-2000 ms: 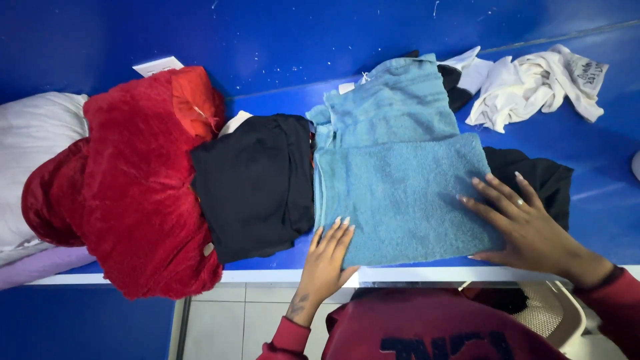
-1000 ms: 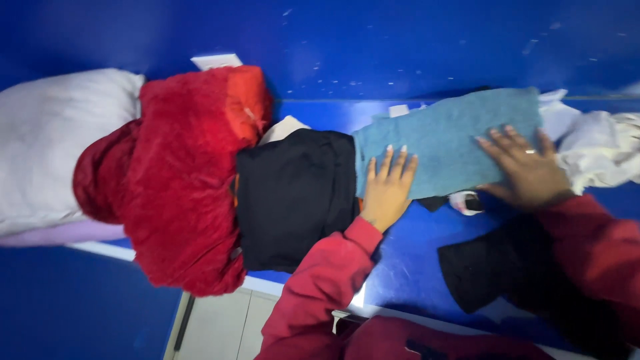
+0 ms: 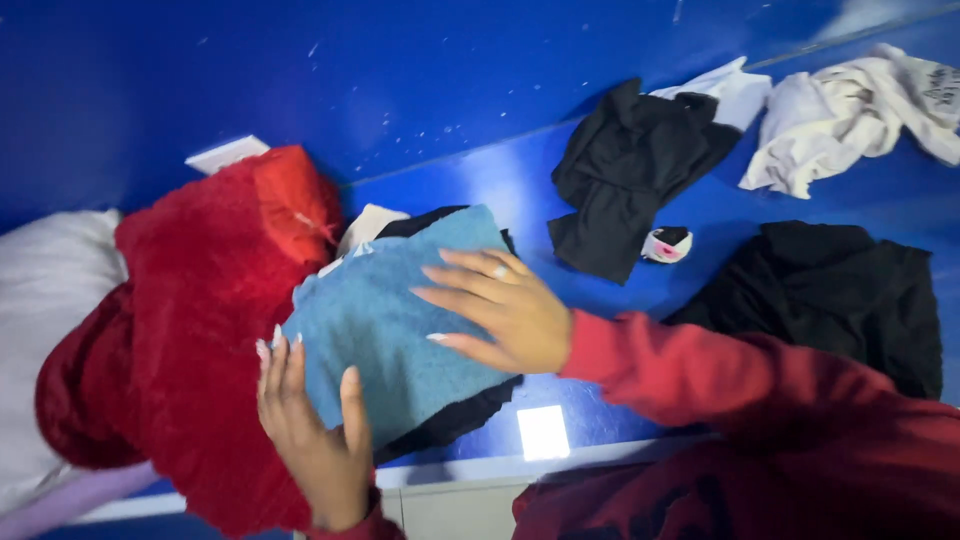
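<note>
A folded blue towel (image 3: 405,307) lies on top of a folded black cloth (image 3: 457,412), beside a red plush item (image 3: 217,337). My right hand (image 3: 499,307), a ring on one finger, rests flat on the towel's right part with its fingers spread. At the towel's lower left edge is my left hand (image 3: 319,420), upright with fingers raised, near the red plush. Neither hand grips anything. Part of a pale cloth (image 3: 371,229) shows behind the towel.
The blue surface also bears a crumpled black garment (image 3: 630,172), a small rolled item (image 3: 667,244), white cloths (image 3: 832,120), and another black garment (image 3: 840,300). At the left lies a white pillow-like item (image 3: 52,300). A white edge (image 3: 465,480) runs along the front.
The blue towel, longer a second ago, is folded smaller and now lies over the black cloth beside the red plush. Both hands have moved left with it, uncovering a crumpled black garment.
</note>
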